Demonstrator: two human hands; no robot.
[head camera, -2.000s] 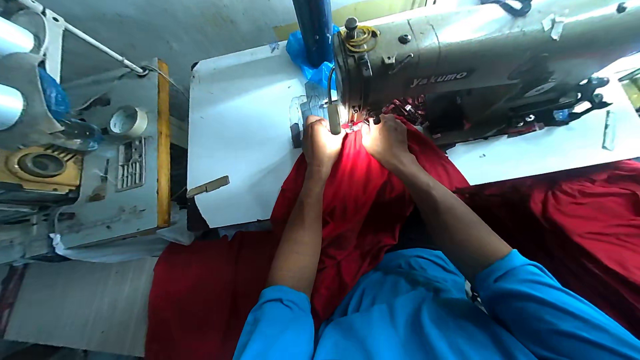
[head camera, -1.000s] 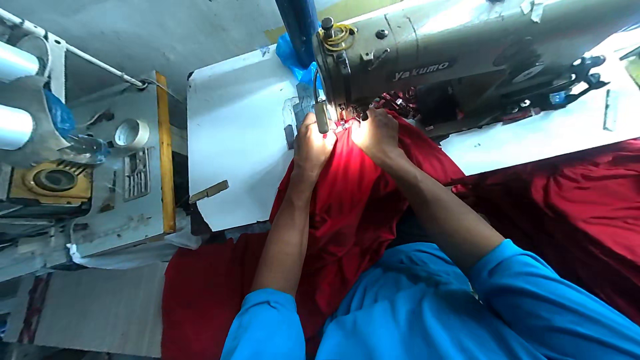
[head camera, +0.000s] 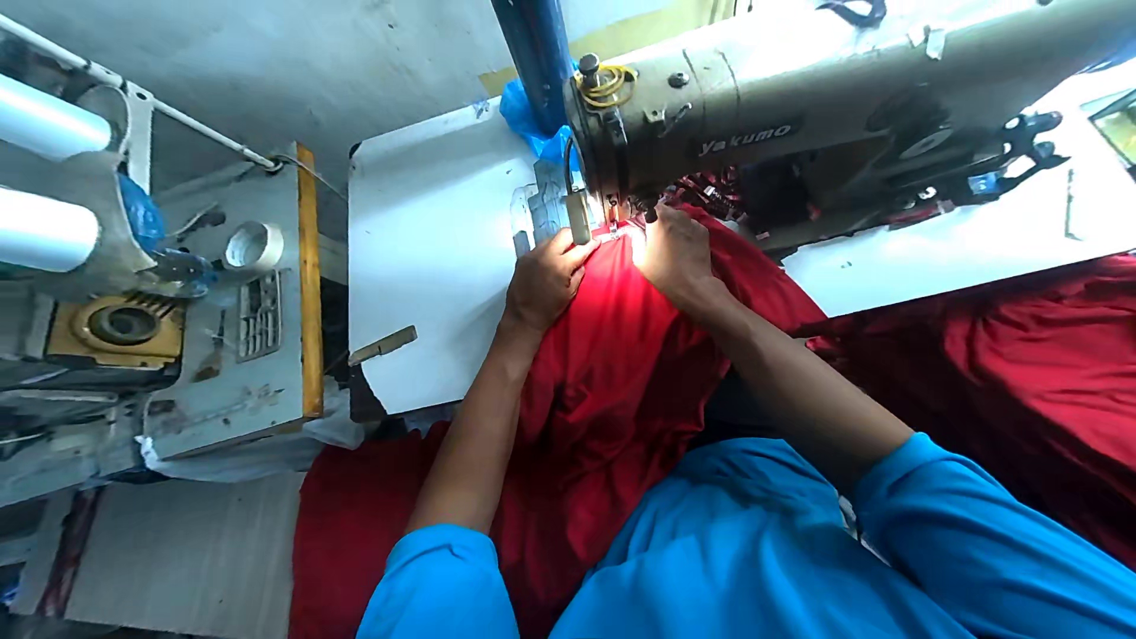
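Observation:
Red fabric (head camera: 612, 311) runs from my lap up to the needle area of a Yakumo sewing machine (head camera: 754, 98), where a lamp lights it brightly. My left hand (head camera: 546, 280) grips the fabric's edge between thumb and fingers, just left of the needle. On the other side my right hand (head camera: 679, 253) lies on the same cloth close to the presser foot, its fingertips partly hidden under the machine head and lost in glare; whether they pinch the cloth cannot be told. Yellow thread or cord (head camera: 608, 86) is looped at the top of the head.
The white tabletop (head camera: 417, 240) carries a small bar-shaped piece (head camera: 383, 346) at its left edge. Blue plastic (head camera: 524, 115) lies behind the needle area, by a dark blue post (head camera: 535, 53). More red cloth (head camera: 1038, 346) spreads at right. Another machine table (head camera: 231, 382) with a tape roll (head camera: 254, 247) stands left.
My left hand has shifted slightly down and away from the needle, and its fingers are now bent at the cloth edge. My right hand stays near the presser foot.

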